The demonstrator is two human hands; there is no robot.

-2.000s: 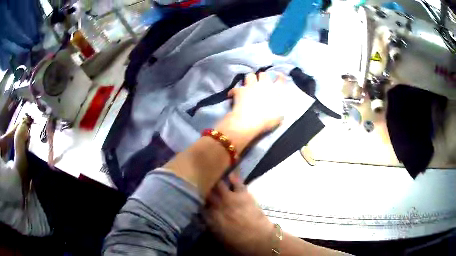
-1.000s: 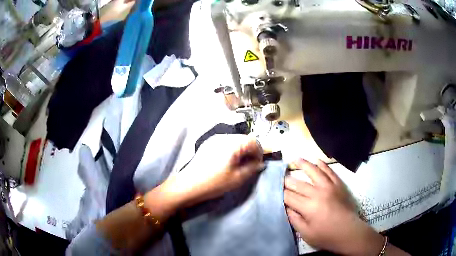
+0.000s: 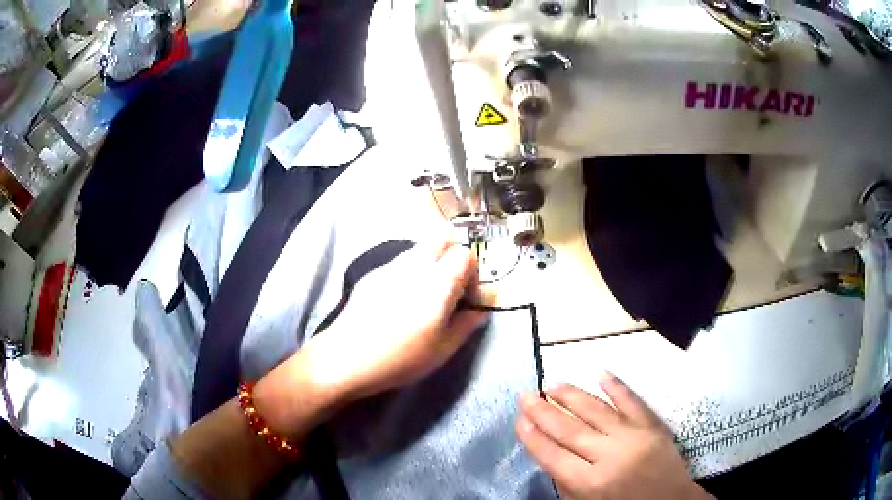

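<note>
The pale grey-blue cloth [image 3: 445, 420] with a thin dark edge lies in front of the needle and runs off the bottom of the picture. My left hand [image 3: 416, 308] pinches the cloth at its upper edge, close to the presser foot [image 3: 476, 229]. My right hand [image 3: 597, 439] lies with spread fingers on the cloth's right edge, its fingertips at the dark border. A dark strip [image 3: 245, 264] curves over the pale cloth to the left. The cream-white sewing machine [image 3: 636, 98] stands behind.
Black cut pieces [image 3: 655, 244] lie under the machine arm. A blue paddle shape [image 3: 252, 93] hangs over the cloth. Black cloth [image 3: 147, 166] lies at back left, and a red flat item [image 3: 49, 308] at the left. A printed ruler [image 3: 773, 420] runs along the table's front right.
The cloth has been turned and brought to the needle area. In the last second my left hand moved slightly left and up to the presser foot; my right hand slid down the cloth's edge.
</note>
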